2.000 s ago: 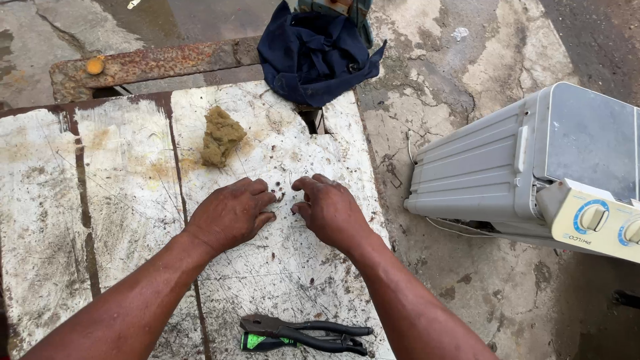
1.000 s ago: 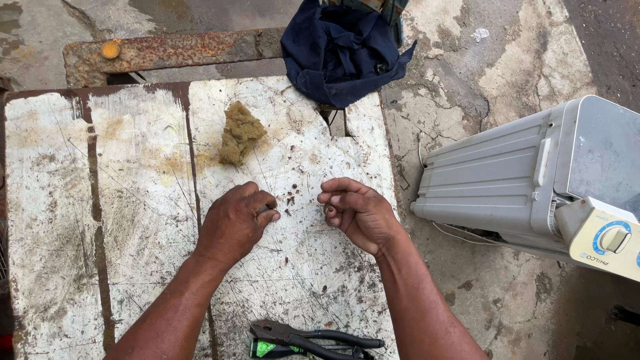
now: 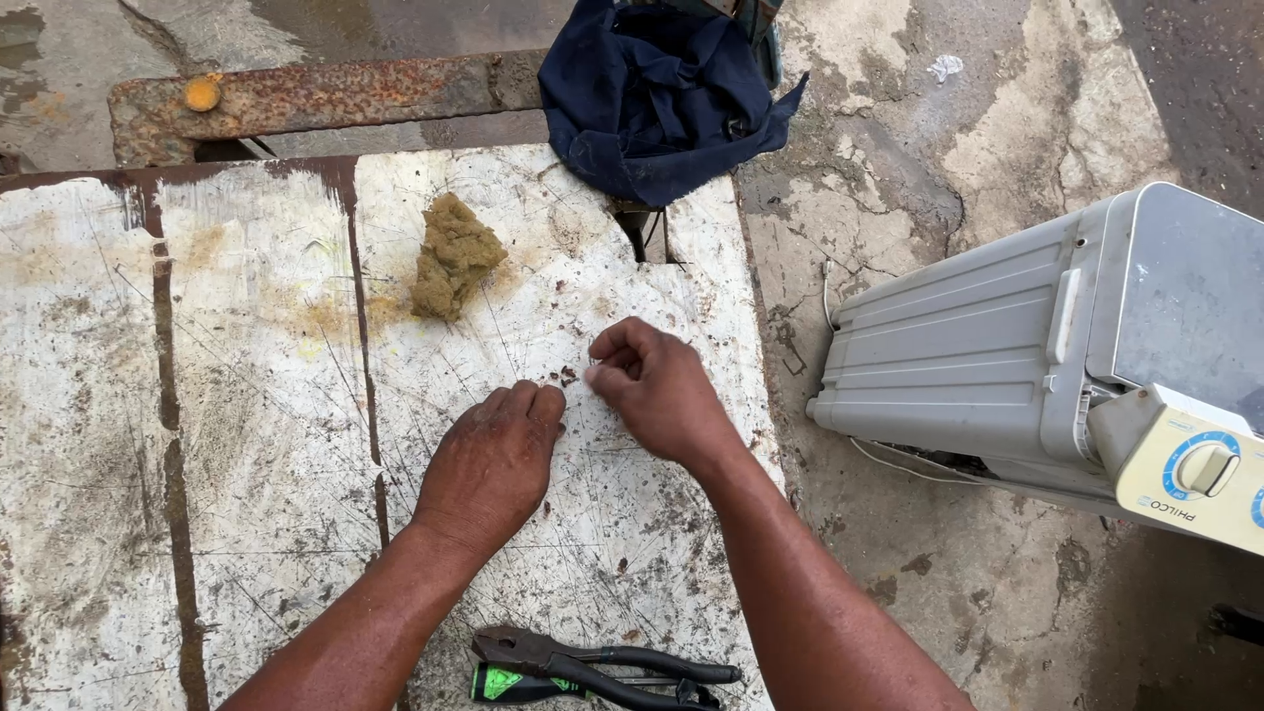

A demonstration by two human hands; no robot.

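My left hand (image 3: 499, 454) rests low over the worn white wooden tabletop (image 3: 267, 395), its fingers curled down; whether it holds anything is hidden. Just to its right, my right hand (image 3: 657, 390) has thumb and forefinger pinched together, and I cannot tell if something small is between them. Small dark reddish crumbs (image 3: 565, 375) lie between the two hands. Beyond them sits a ragged brownish-yellow lump (image 3: 454, 259). Near the bottom lie black-handled pliers (image 3: 592, 664), across a black and green handled tool (image 3: 513, 684).
A dark blue cloth (image 3: 671, 109) is bunched at the table's far right corner, beside a rectangular hole (image 3: 654, 237). A rusty metal bar (image 3: 346, 97) runs past the far edge. On the concrete floor at right lies a grey Philco appliance (image 3: 948, 336) with control knobs.
My right hand, turned with its palm partly up a second ago, is now turned over with its back showing. Both hands have come closer together.
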